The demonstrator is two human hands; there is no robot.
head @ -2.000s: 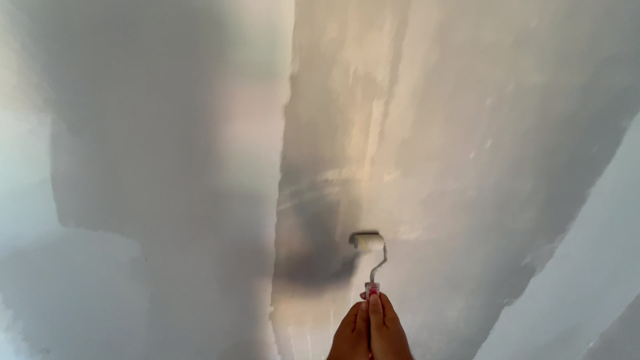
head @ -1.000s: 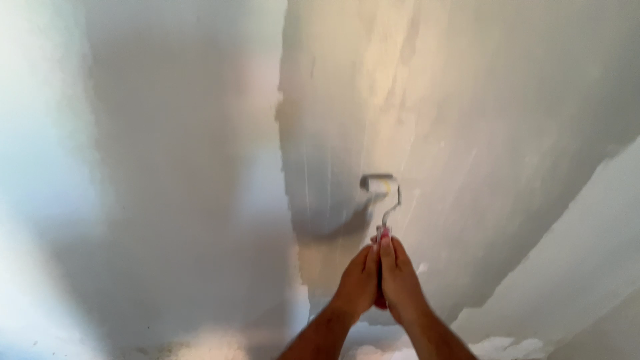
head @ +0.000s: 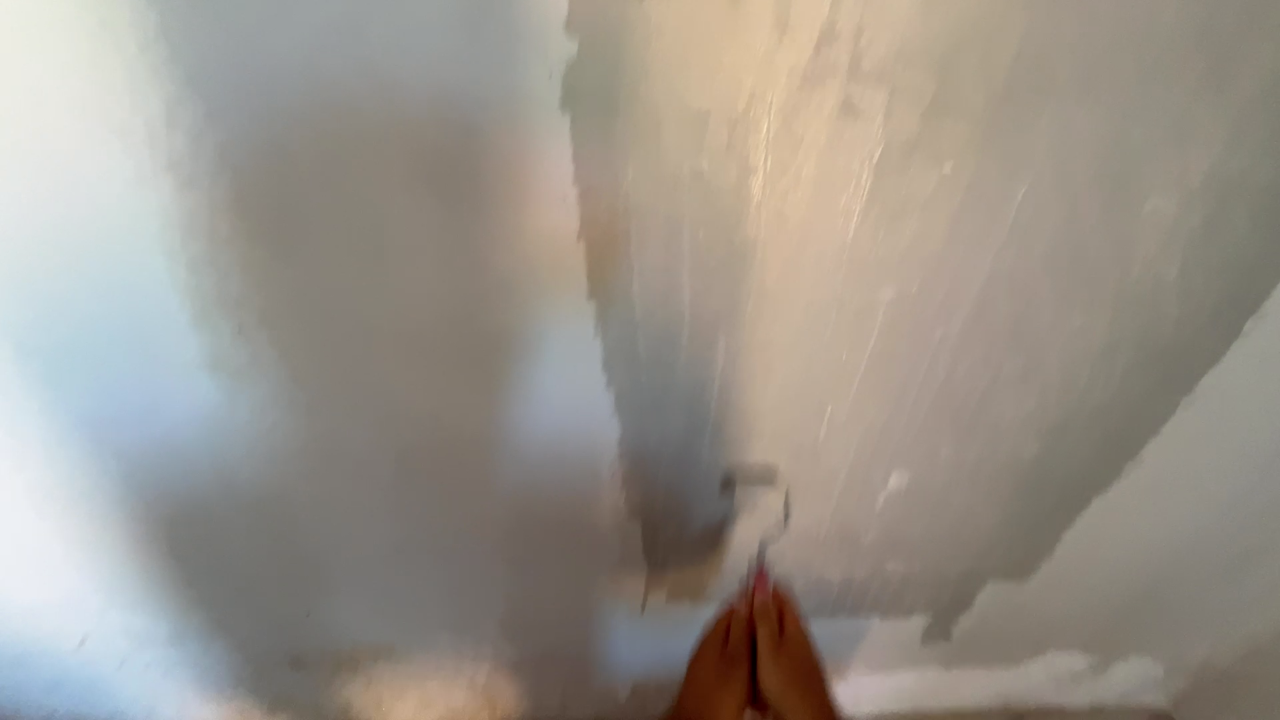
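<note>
Both hands hold one small paint roller [head: 752,476] by its handle, at the lower middle of the head view. My left hand [head: 715,660] grips the handle from the left, and my right hand [head: 792,655] presses against it from the right. The bent wire frame of the roller rises above the fingertips. Its cover lies level against or close to the wall [head: 900,300], low on a darker, damp-looking coated patch with streaks. The roller is blurred, so contact cannot be told.
A jagged left edge separates the coated patch from a smooth, paler stretch of wall [head: 560,400], where soft shadows fall. Lighter wall [head: 1180,540] lies beyond the slanting right edge. A rough whitish band [head: 1020,685] runs along the bottom right.
The roller has come down the wall, nearer the patch's bottom edge, with both hands still on it. The view has shifted somewhat.
</note>
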